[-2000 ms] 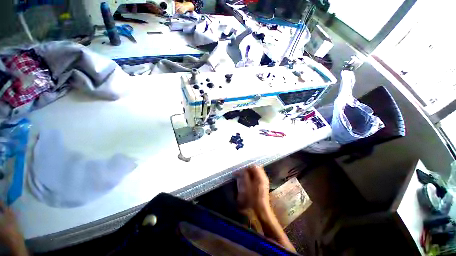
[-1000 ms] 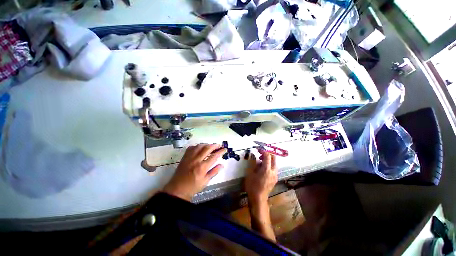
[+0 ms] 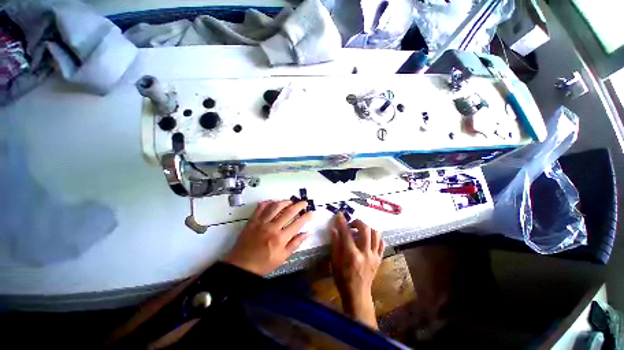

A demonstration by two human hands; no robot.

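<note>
Small dark labels lie loose on the machine bed in two groups, one at my left fingertips (image 3: 303, 199) and one just above my right index finger (image 3: 341, 210). My left hand (image 3: 270, 236) lies palm down with its fingers spread, fingertips at the left group. My right hand (image 3: 356, 257) is at the bed's front edge, its index fingertip at the right group. Neither hand visibly grips anything, though the undersides of the fingers are hidden. Red snips (image 3: 380, 204) lie to the right of the labels.
The white sewing machine head (image 3: 308, 123) spans the space behind my hands, its needle area at left. A dark label stack (image 3: 340, 175) is partly hidden under the arm. A light grey cut panel (image 3: 55, 222) lies left. Crumpled grey cloth (image 3: 301, 34) is behind; a plastic bag (image 3: 547, 208) hangs right.
My hands came from the table's front edge and far left onto the bed. The labels, first one cluster, are now spread into two groups. The view has moved closer to the machine.
</note>
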